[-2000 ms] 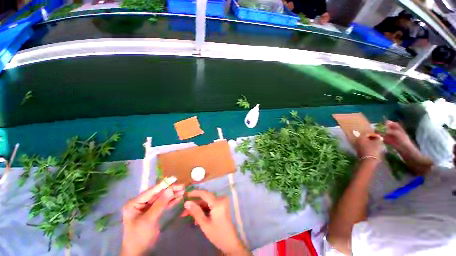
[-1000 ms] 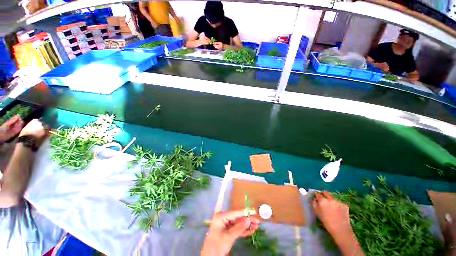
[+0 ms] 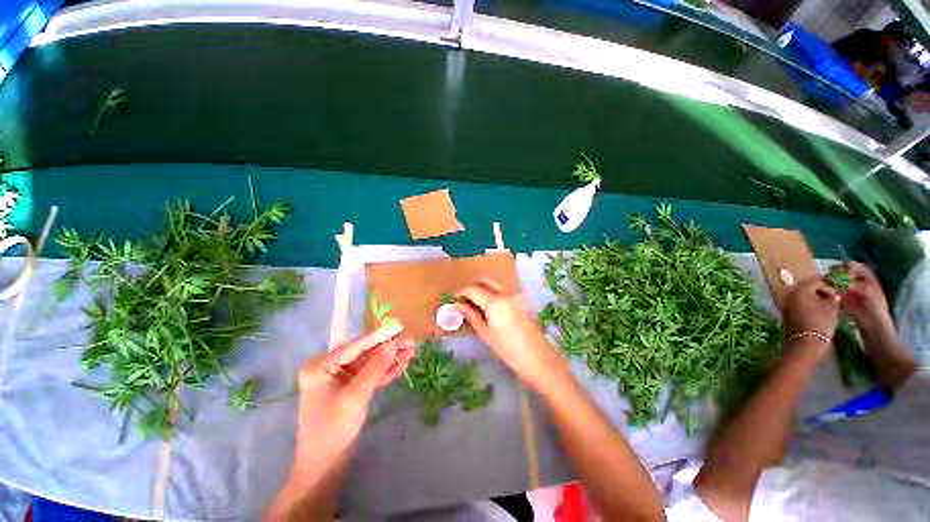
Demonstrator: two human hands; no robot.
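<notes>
My left hand [image 3: 352, 377] pinches a thin green stem with small leaves [image 3: 380, 308] at its upper end, at the left lower edge of the cardboard pad [image 3: 408, 280]. My right hand [image 3: 497, 318] is at the small round white glue cup [image 3: 449, 317] on the pad. Its fingertips are pinched at the cup's upper right rim, with a bit of green showing there; the piece is mostly hidden by the fingers. A small leaf cluster [image 3: 438, 382] lies on the grey sheet just below the pad, between my hands.
A dense leaf pile [image 3: 663, 316] lies right, a spikier branch pile [image 3: 168, 306] left. Beyond the pad are a cardboard scrap [image 3: 431, 214] and a white glue bottle [image 3: 577, 206]. Another person's hands [image 3: 836, 301] work at far right beside a second cardboard [image 3: 780, 260]. The dark belt [image 3: 306, 102] runs behind.
The view has swung back right and down. My right hand has moved from the right leaf pile to the glue cup. My left hand still holds the stem.
</notes>
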